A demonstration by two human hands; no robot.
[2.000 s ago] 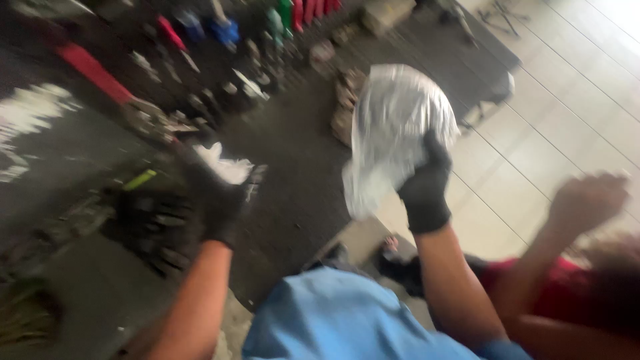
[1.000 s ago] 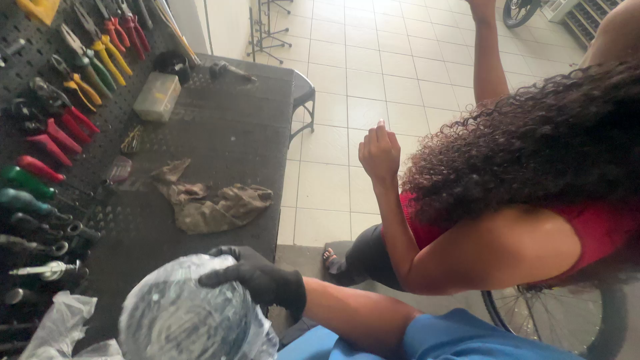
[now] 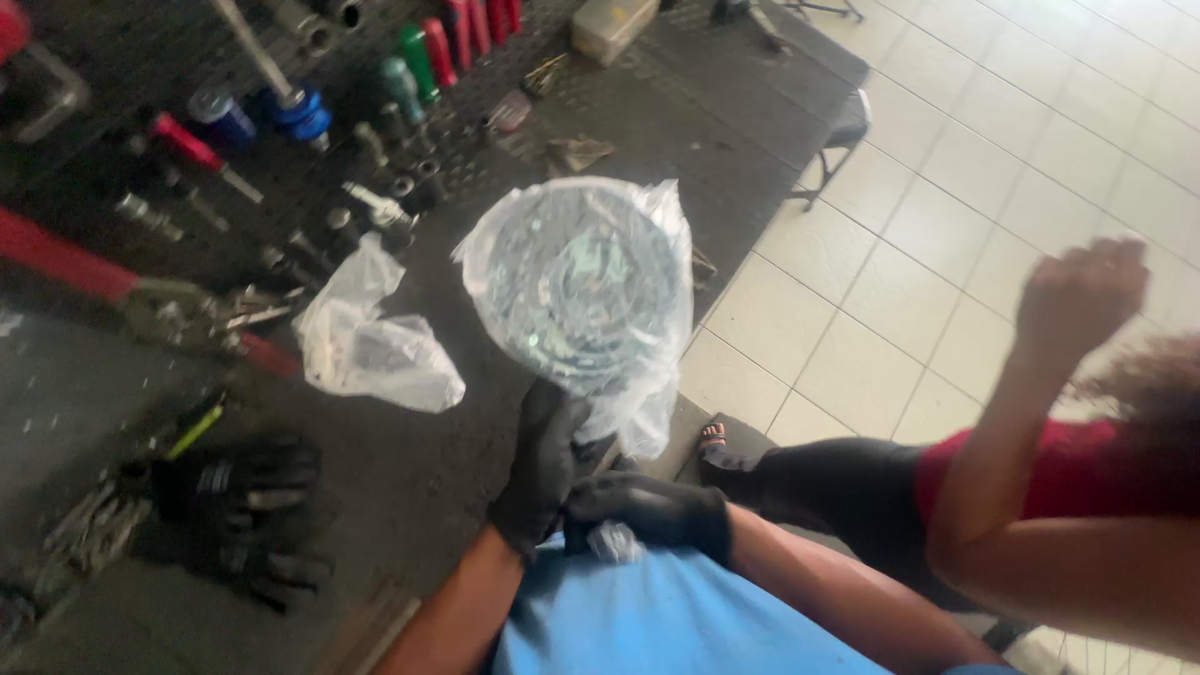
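Observation:
A round object wrapped in clear plastic (image 3: 586, 281), perhaps a disc-shaped metal part, is held up over the workbench. My left hand (image 3: 539, 464), in a black glove, grips its lower edge, with the fingers partly hidden behind it. Close to my body, my right hand (image 3: 652, 511), also black-gloved, is closed on a small crumpled piece of the plastic (image 3: 616, 542), beside my left wrist. Left of the wrapped object, a crumpled clear plastic bag (image 3: 375, 342) lies on the dark workbench (image 3: 412, 478).
Pliers, screwdrivers (image 3: 192, 141) and sockets hang on the tool board at upper left. Black work gloves (image 3: 244, 497) lie at left on the bench. A plastic box (image 3: 614, 28) stands at the far end. A co-worker's arm (image 3: 1059, 319) and leg are close on the right.
The wrapped object, held by my right hand earlier, is now in my left. My right hand has come in near my body. The view has swung right and back left.

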